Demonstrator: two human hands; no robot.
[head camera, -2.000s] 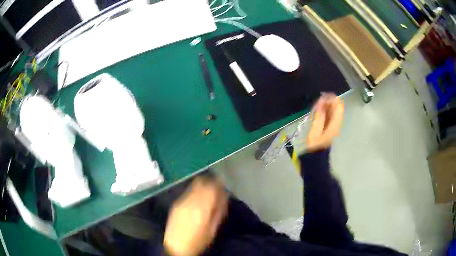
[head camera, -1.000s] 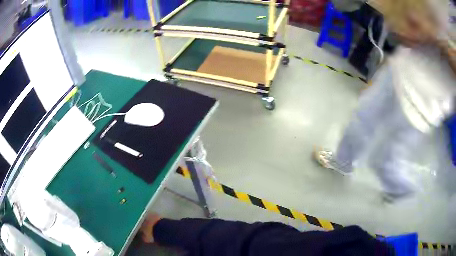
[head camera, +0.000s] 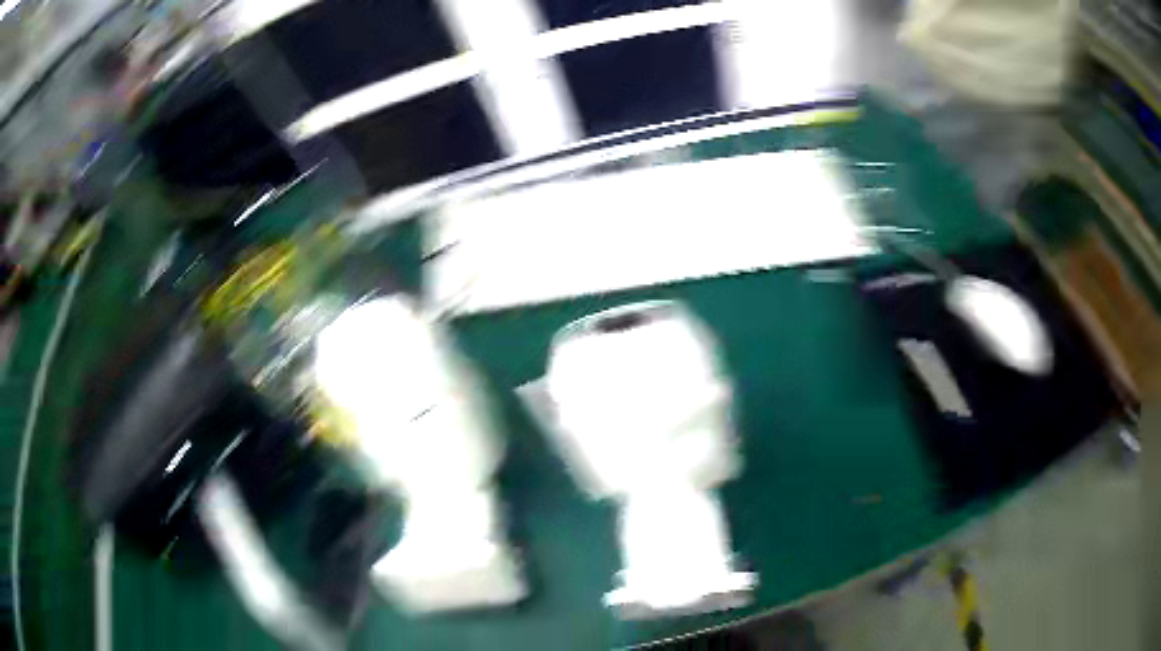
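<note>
Neither of my hands is in view. Two white dome cameras lie side by side on the green bench in front of me, their round heads away from me and their flat bracket plates toward the near edge. One camera (head camera: 643, 407) is at the centre; the other camera (head camera: 408, 394) is left of it and more blurred. The whole picture is smeared by motion.
A white keyboard (head camera: 649, 223) lies below a monitor (head camera: 401, 134). A white mouse (head camera: 999, 324) and a white marker (head camera: 936, 378) lie on a black pad (head camera: 1006, 445) at right. A dark printer (head camera: 159, 420), a white strip (head camera: 259, 560) and yellow wires (head camera: 255, 280) are left.
The view has swung back left from the floor and rack to the bench. My arm and hand have left the picture, and the walking person's legs are no longer seen.
</note>
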